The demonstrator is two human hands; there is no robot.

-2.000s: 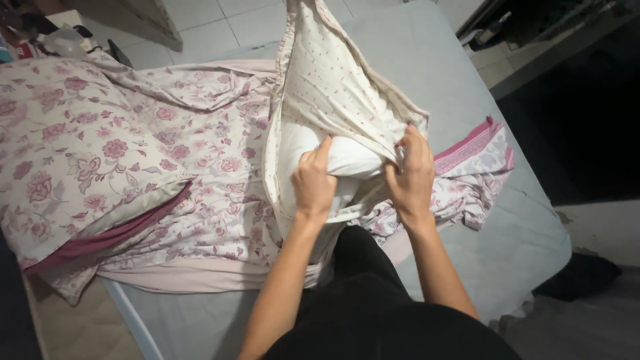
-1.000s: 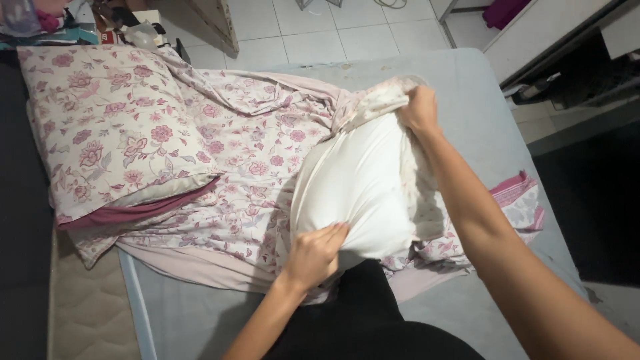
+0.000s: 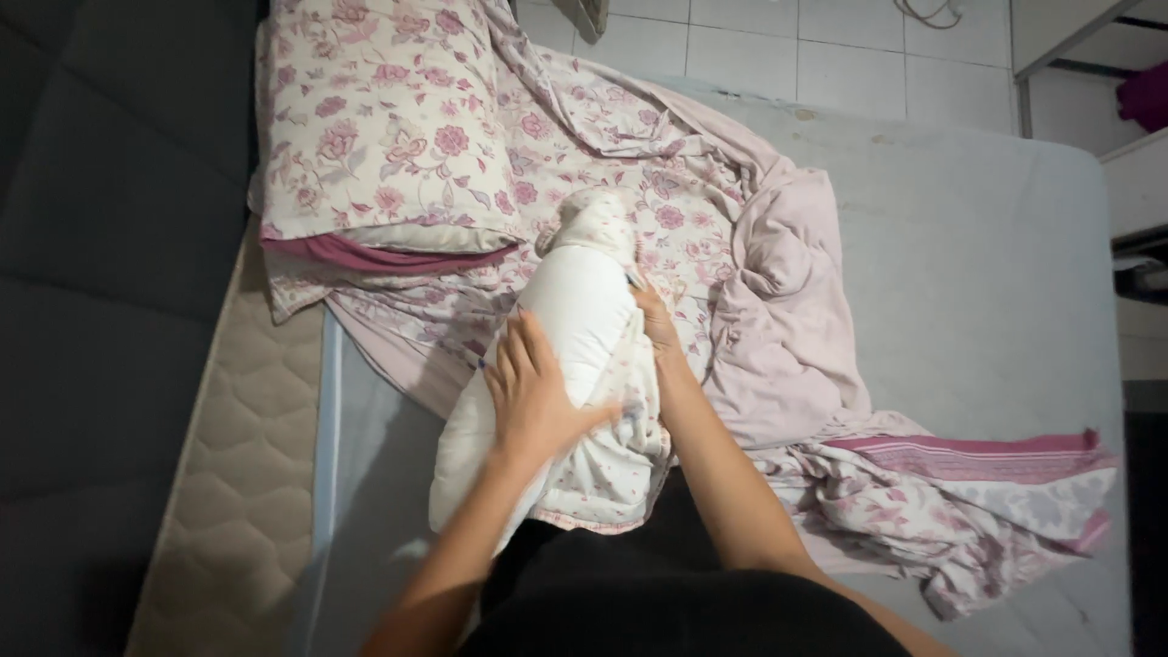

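Observation:
A white pillow (image 3: 579, 306) lies lengthwise before me, partly wrapped in a cream pillowcase with small prints (image 3: 598, 488). The case is bunched round the pillow's far end and runs down its right side. My left hand (image 3: 534, 392) rests spread on top of the pillow, with the thumb toward the case. My right hand (image 3: 652, 315) grips the case along the pillow's right edge, its fingertips partly hidden. A floral sheet (image 3: 671, 214) lies crumpled under and beyond the pillow.
A floral pillow (image 3: 392, 137) lies at the upper left on a dark pink cloth. The blue-grey mattress (image 3: 967, 301) extends right, with a rumpled pink and floral cloth (image 3: 967, 511) on it. A beige quilted edge (image 3: 237, 438) runs along the left; floor tiles (image 3: 739, 55) show beyond.
The pillow was mostly covered by the case two seconds ago; much of its white surface now shows. My right hand has come from the far corner down to the pillow's side. The view has shifted.

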